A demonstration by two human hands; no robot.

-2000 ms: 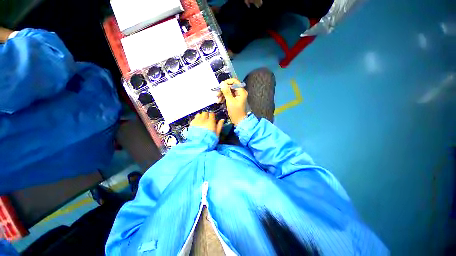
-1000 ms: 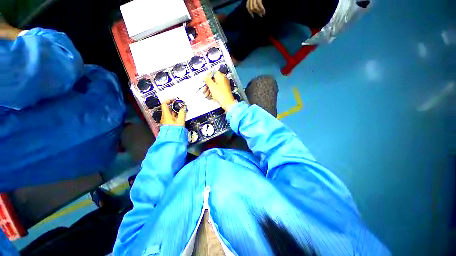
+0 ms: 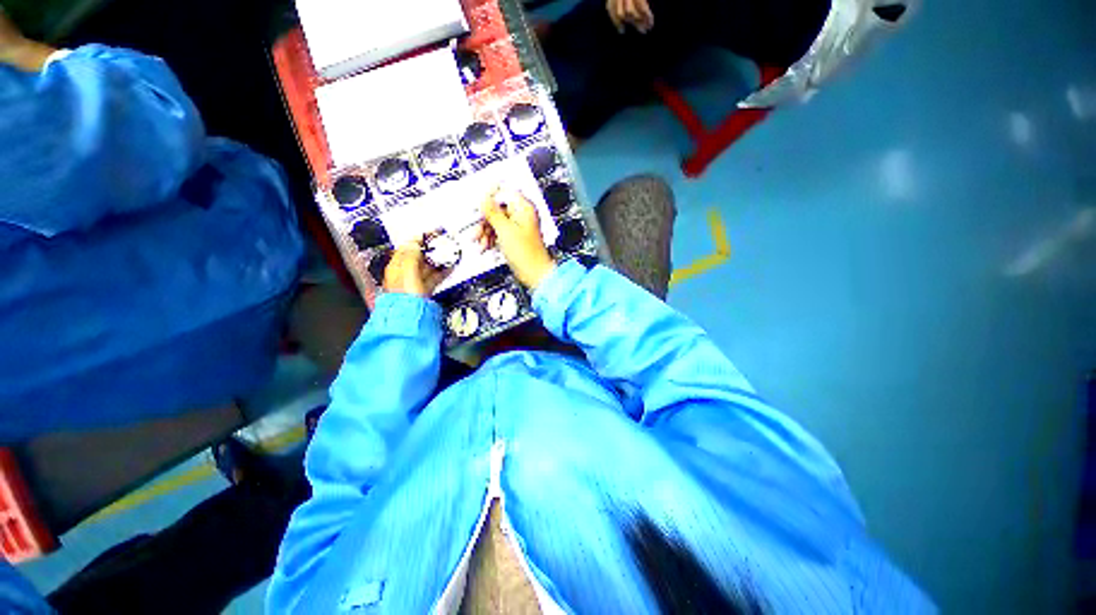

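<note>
My left hand [image 3: 412, 269] holds a round component [image 3: 441, 250] by its edge over the white sheet; its face now looks white with a dark rim. My right hand [image 3: 512, 228] is just right of it, fingers pinched on a thin tool [image 3: 466, 227] that points left towards the component. The white sheet [image 3: 410, 214] lies over the middle of the blister tray [image 3: 334, 221]. Dark components [image 3: 439, 156] sit in the far row and at both sides. Two white-faced components [image 3: 501, 306] sit in the near row.
A second white sheet [image 3: 394, 105] and a white block [image 3: 382, 30] lie beyond the tray on a red crate [image 3: 301, 99]. A person in blue [image 3: 132, 264] sits at the left. Another person's hand [image 3: 630, 13] and a silvery plastic bag [image 3: 822, 60] are at the top.
My left hand has come from the near row up to the sheet with a component, whose face has turned from dark to white. My right hand has moved left to beside it with the tool.
</note>
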